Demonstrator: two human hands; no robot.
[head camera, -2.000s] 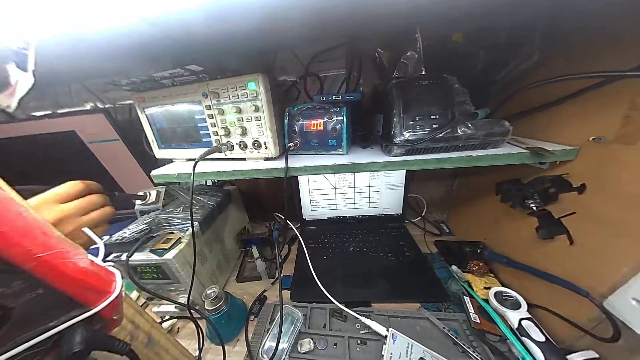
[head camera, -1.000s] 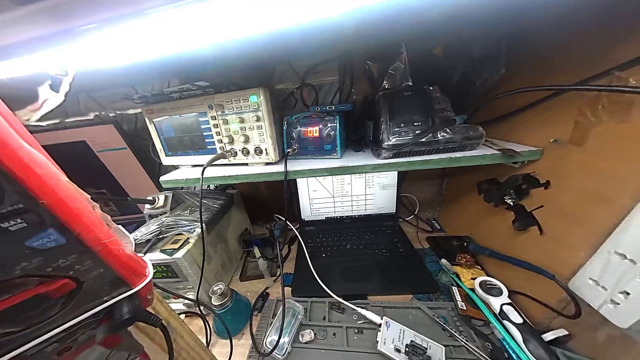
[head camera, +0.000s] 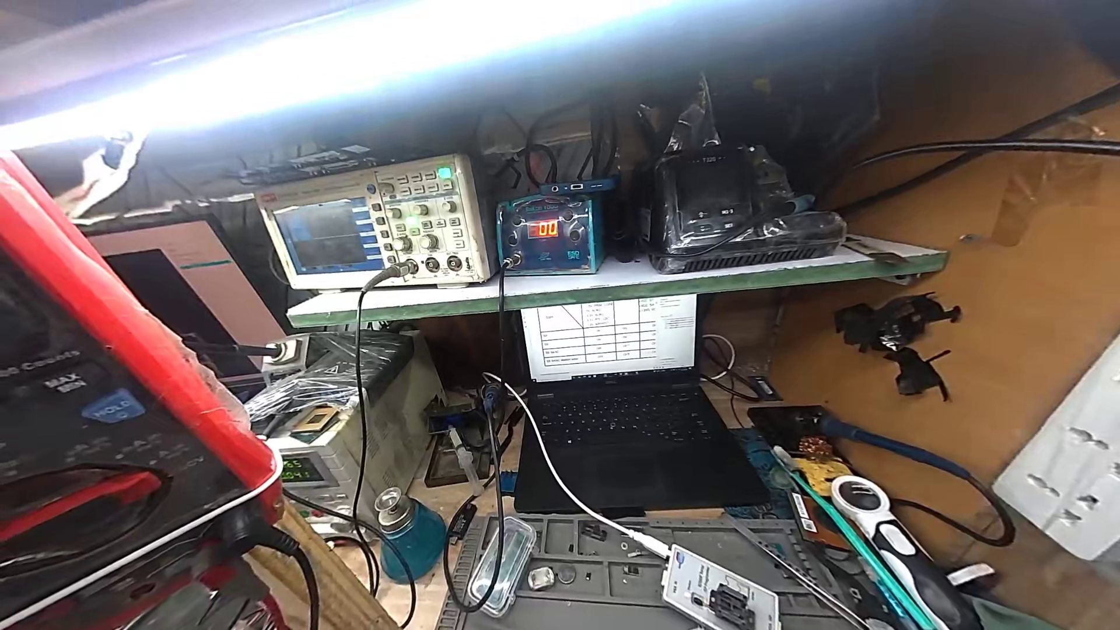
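Note:
Neither of my hands shows at this moment. A red-cased digital multimeter (head camera: 114, 420) fills the left side, close to the camera. Below centre, an open black laptop (head camera: 612, 437) displays a table. At the bottom, a white chip programmer (head camera: 717, 588) with a black socket lies on a grey repair mat (head camera: 604, 604), and a white cable is plugged into it. A clear plastic case (head camera: 503, 564) and small metal parts lie on the mat, with a blue glass dispenser bottle (head camera: 409, 538) to its left.
A green-edged shelf (head camera: 612, 287) holds an oscilloscope (head camera: 376, 223), a blue station (head camera: 549, 234) with a lit display and a plastic-wrapped black unit (head camera: 726, 210). A bench power supply (head camera: 350, 446) stands below left. A white-and-black handled tool (head camera: 901, 547) and cables lie at the right, near a socket panel (head camera: 1072, 464).
The hand seen at the left near the power supply two seconds ago is out of view. The multimeter fills more of the left side as the view shifts.

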